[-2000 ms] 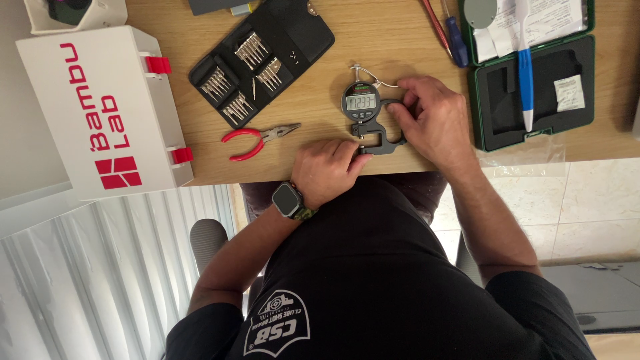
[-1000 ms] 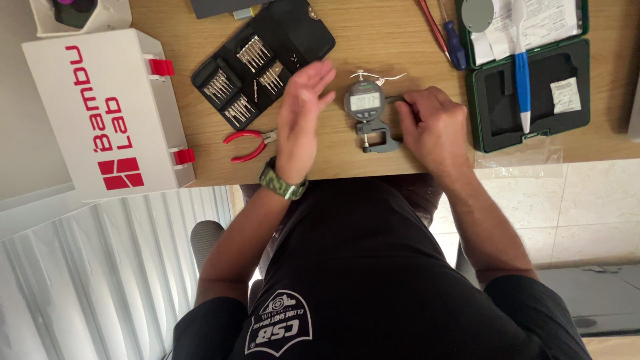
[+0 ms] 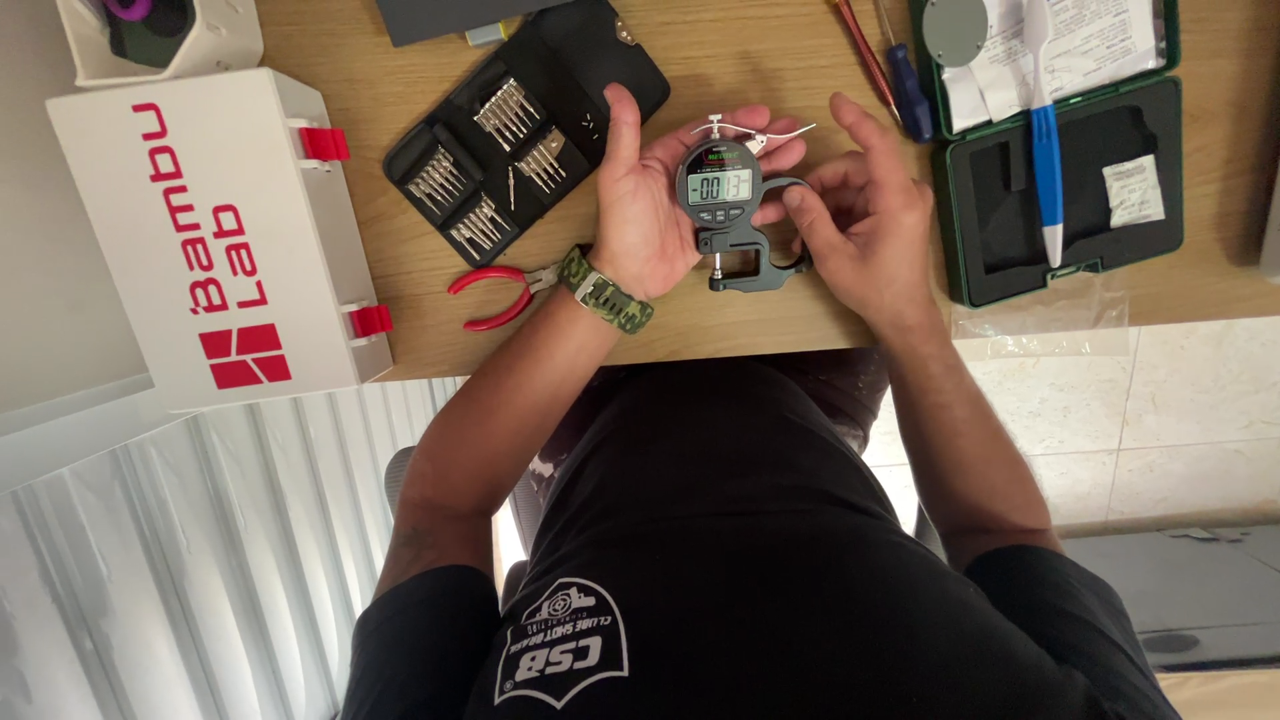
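Note:
A digital thickness gauge (image 3: 718, 190) with a round, lit display and a dark C-shaped frame lies against the upturned palm of my left hand (image 3: 650, 200). That hand is spread, its thumb pointing away from me, and some fingers pass behind the gauge. My right hand (image 3: 865, 220) is at the gauge's curved grip, with the thumb on it and the index finger raised; how firmly it holds is partly hidden. A thin white strand crosses the top of the gauge by its lever. Red-handled pliers (image 3: 502, 296) lie left of my left wrist, their jaws partly behind the watch strap.
A black bit case (image 3: 590, 85) lies beyond the pliers. At left stands a white box (image 3: 240, 240) with red latches. To the right are a blue-handled screwdriver (image 3: 908, 95), a red tool (image 3: 862, 55) and an open green case (image 3: 1070, 270) with a blue-and-white tool (image 3: 1045, 150) across it.
My left hand was near the gauge's jaw, lifted to the left beside the bit case, and is now palm-up behind the gauge. My right hand has stayed at the grip.

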